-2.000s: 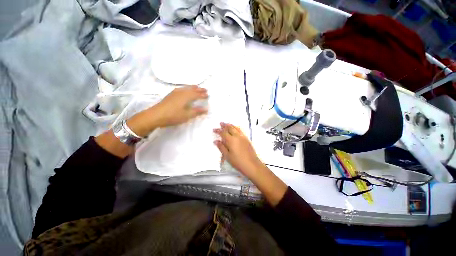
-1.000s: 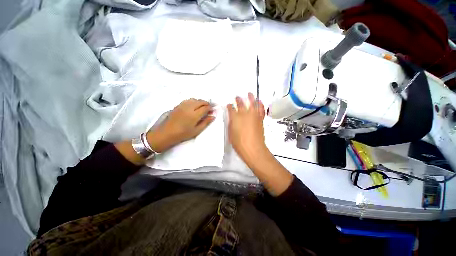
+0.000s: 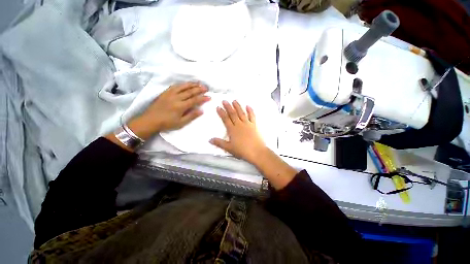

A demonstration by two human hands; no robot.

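A white piece with a rounded lower edge (image 3: 208,33) lies flat on the light grey garment panel (image 3: 139,28). A second white piece (image 3: 193,135) with a rounded corner lies on the cloth nearer the table's front edge, partly under both hands. My left hand (image 3: 180,106) lies over its upper left side, fingers slightly apart and a little blurred. My right hand (image 3: 239,129) lies flat with fingers spread on its right side. Neither hand grips anything. The glare hides the cloth edges between them. The sewing machine head (image 3: 330,77) stands right of my hands.
Light grey cloth (image 3: 46,67) heaps at the left. Beside the machine base lie a flat black rectangle (image 3: 351,153), a yellow strip (image 3: 392,172) and a black looped cord (image 3: 379,183). Dark red cloth (image 3: 422,18) lies behind the machine. The table's grey front edge (image 3: 206,180) runs below my hands.
The near white piece has shifted up, away from the table edge, and more of the front edge shows. My right hand has spread flat and my left hand has moved up-left. The view has shifted.
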